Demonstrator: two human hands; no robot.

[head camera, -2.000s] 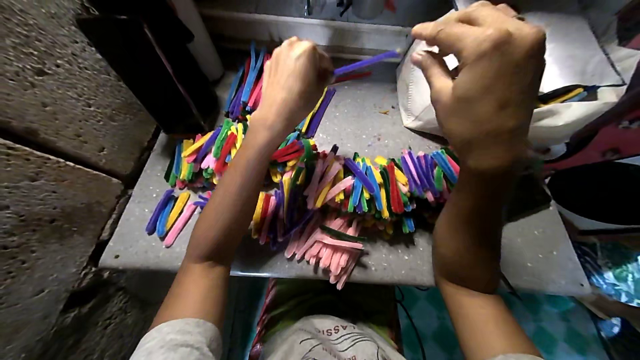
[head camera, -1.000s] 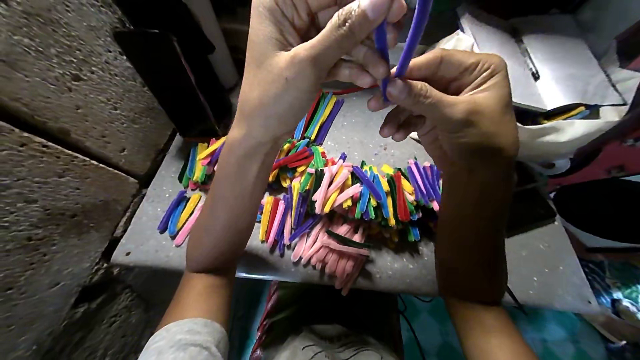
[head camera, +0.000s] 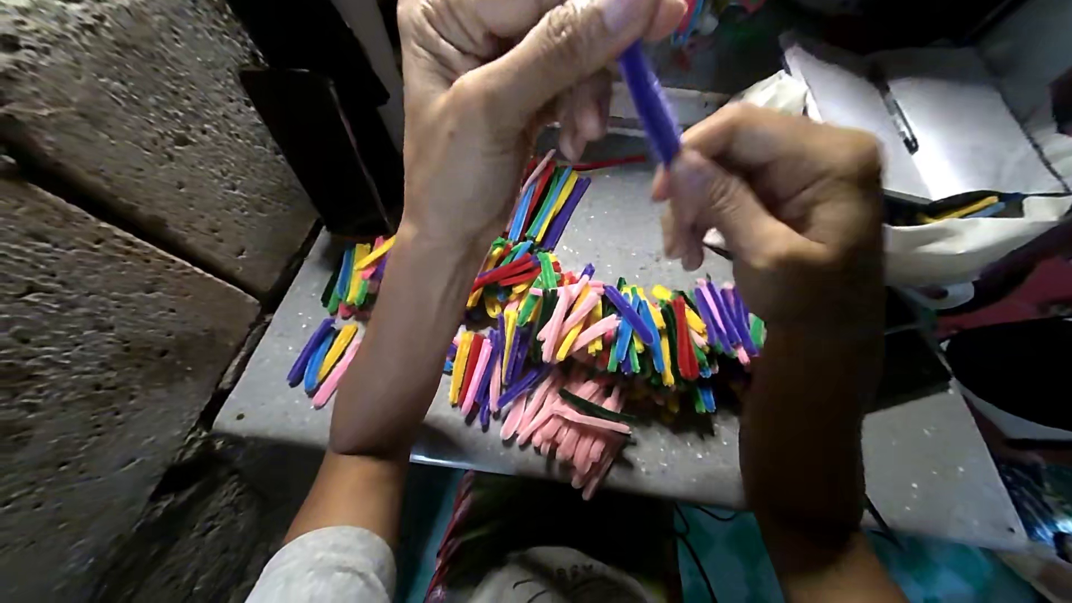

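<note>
A purple fuzzy stick, like a folded pipe cleaner (head camera: pixel 650 105), is stretched between my hands above the table. My left hand (head camera: pixel 519 75) pinches its upper end between thumb and fingers. Its lower end is gripped by the fingertips of my right hand (head camera: pixel 754 193). Below them lie many short fuzzy sticks in mixed colours (head camera: pixel 653 331), heaped in a row. A pile of pink sticks (head camera: pixel 578 427) sits nearest the front edge. Behind the row, a small bundle (head camera: pixel 548 201) lies partly hidden by my left hand.
The grey speckled table (head camera: pixel 687 461) stands beside a rough block wall (head camera: pixel 109 276) on the left. A black upright panel (head camera: pixel 310 151) is at the back left. At the right are a white cloth bag (head camera: pixel 963 243) and an open notebook (head camera: pixel 963 109) with a pen.
Two seconds ago my hands were apart, with the purple stick in my left. They have come together, and both now hold it. A second ago it showed as two strands; now one thick length shows.
</note>
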